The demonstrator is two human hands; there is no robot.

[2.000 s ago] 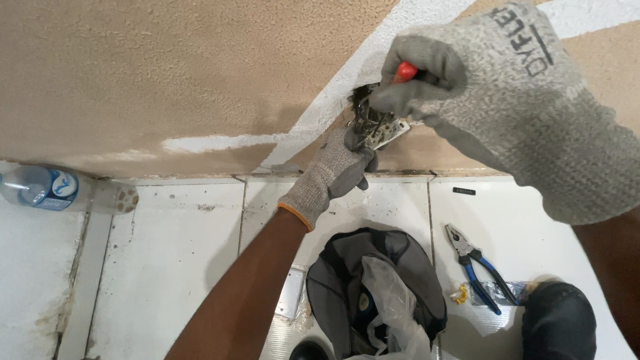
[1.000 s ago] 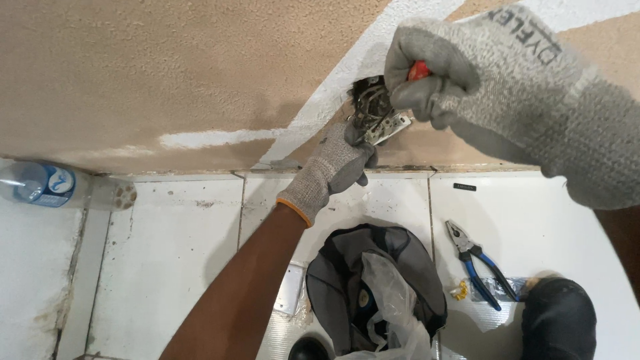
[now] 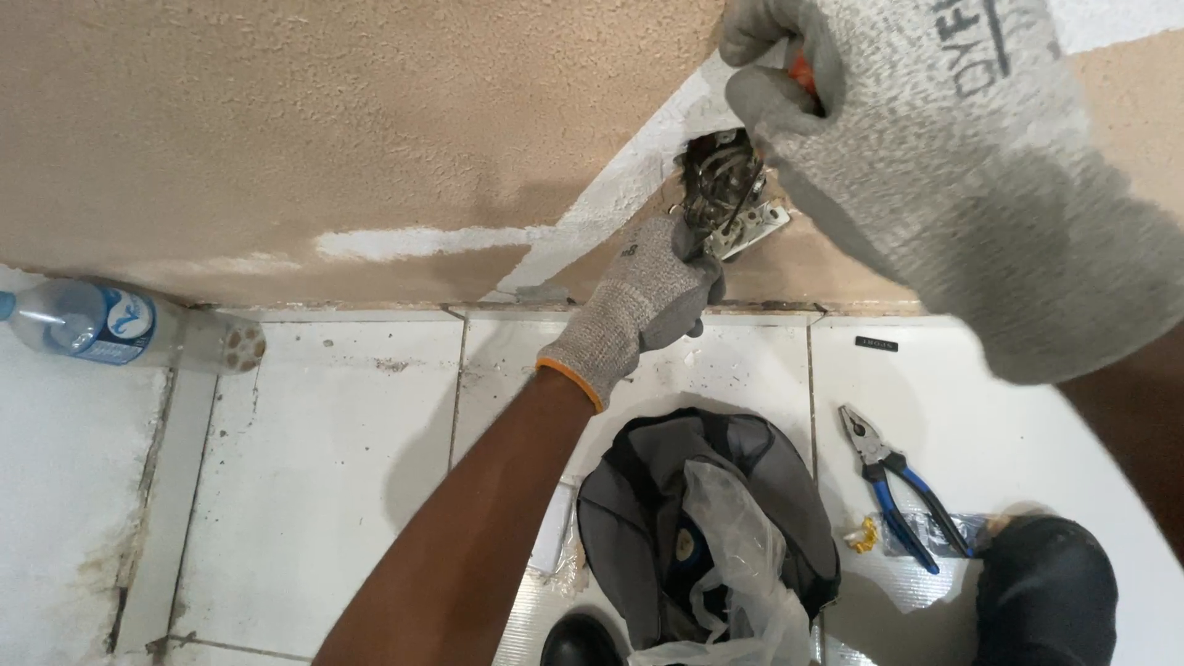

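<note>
My left hand (image 3: 652,291), in a grey knit work glove with an orange cuff, grips an electrical outlet module on a metal mounting strap (image 3: 747,231) just outside a hole in the wall. Wires (image 3: 721,176) fill that hole behind the module. Above and to the right, my gloved right hand (image 3: 795,92) is closed around a red handle (image 3: 803,72). A thin dark shaft runs from near this hand down to the module, as of a screwdriver; its tip is hard to make out.
Combination pliers (image 3: 893,481) with blue and black handles lie on the white tiles beside a small plastic packet (image 3: 934,534). A grey fabric bag (image 3: 629,499) holding a clear plastic bag stands below my hands. At far left lies a plastic bottle (image 3: 88,321). A dark-clothed knee (image 3: 1045,592) is at lower right.
My right hand has shifted and turned about the red handle, now covering most of it. My left hand stays at the outlet module.
</note>
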